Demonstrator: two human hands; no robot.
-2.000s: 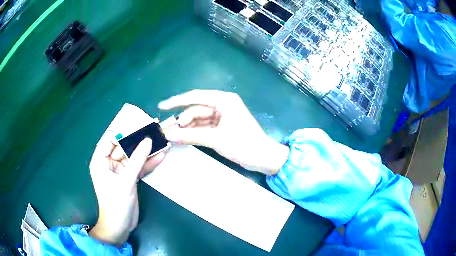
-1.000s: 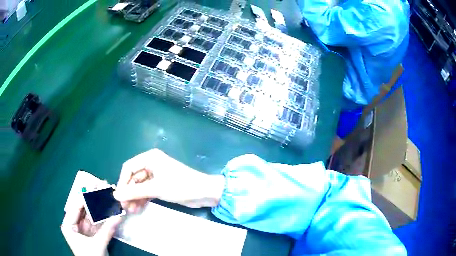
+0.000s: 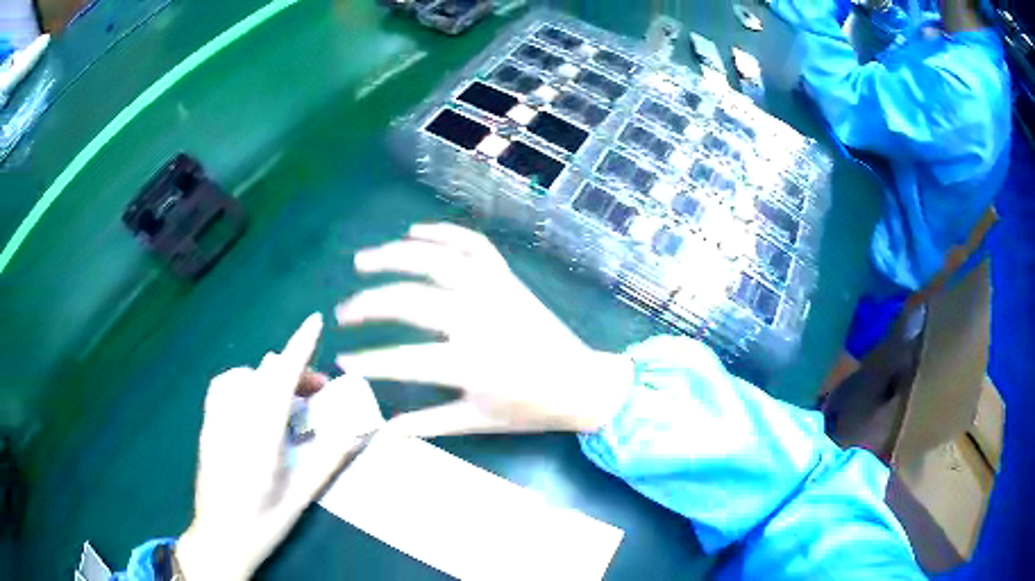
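Note:
My left hand (image 3: 252,454) is at the lower left, turned so its back and side face the camera. Its fingers are curled around the display module (image 3: 300,422), of which only a small greyish part shows; the rest is hidden. My right hand (image 3: 465,340) is to the right of it, fingers spread over the bench, with nothing seen in it. A white adhesive strip sheet (image 3: 477,506) lies on the green bench below both hands, its left end covered by my left hand.
A black device housing (image 3: 184,216) lies open at the left. A stack of clear blister trays (image 3: 636,170) with dark displays stands beyond my right hand. A coworker in a blue smock (image 3: 925,125) is at the upper right. An open cardboard box (image 3: 942,420) is at the right.
My right hand has come off the display and its fingers have spread. My left hand has turned, so the black display face no longer shows. The view has shifted.

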